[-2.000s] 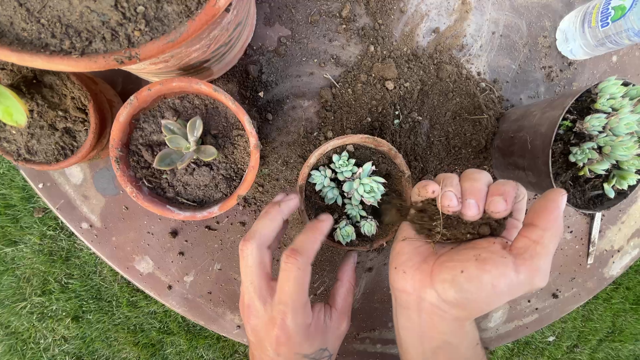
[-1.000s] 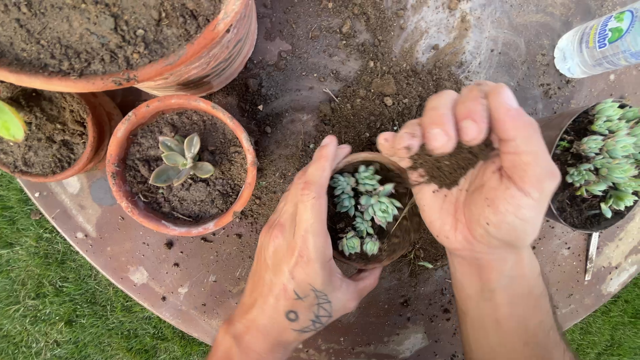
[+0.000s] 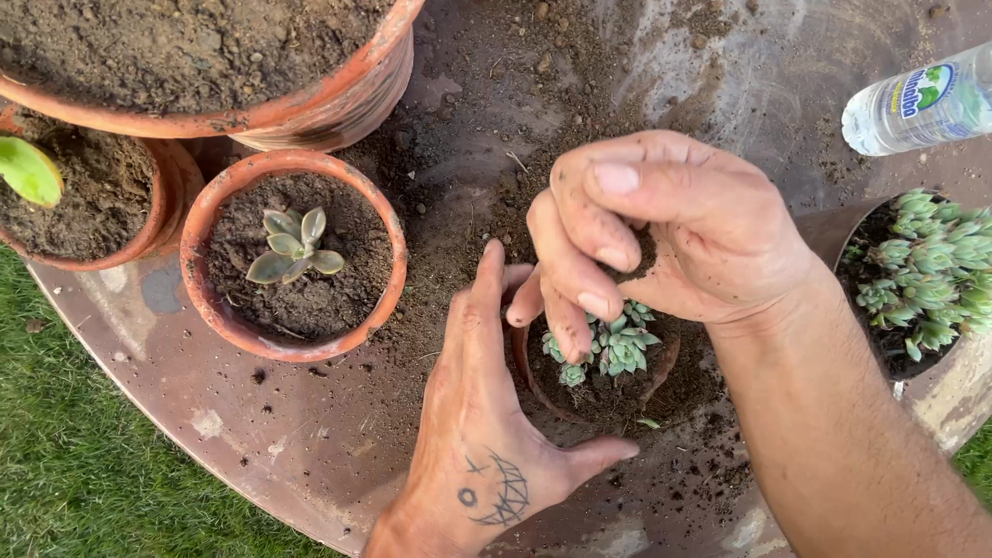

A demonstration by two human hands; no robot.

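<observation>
A small terracotta pot (image 3: 535,376) holds a cluster of blue-green rosette succulents (image 3: 624,346) in soil. My left hand (image 3: 496,418) curves around the pot's left side with thumb and fingers spread; whether it touches the rim is unclear. Above the pot, my right hand (image 3: 659,225) is curled around dark soil (image 3: 639,256), its fingers hiding the top of the pot and part of the plants. Loose soil surrounds the pot, and a small fallen leaf (image 3: 649,423) lies near its lower edge.
Left stand a terracotta pot with one succulent (image 3: 298,260), a large soil-filled pot (image 3: 341,101) and another with a green leaf (image 3: 31,170). Right are a dark pot of succulents (image 3: 922,271) and a plastic water bottle (image 3: 914,105). The round table's edge (image 3: 155,418) borders grass.
My left hand has moved up beside the small pot. My right hand, palm up before, has turned over above the plants, with soil still in it.
</observation>
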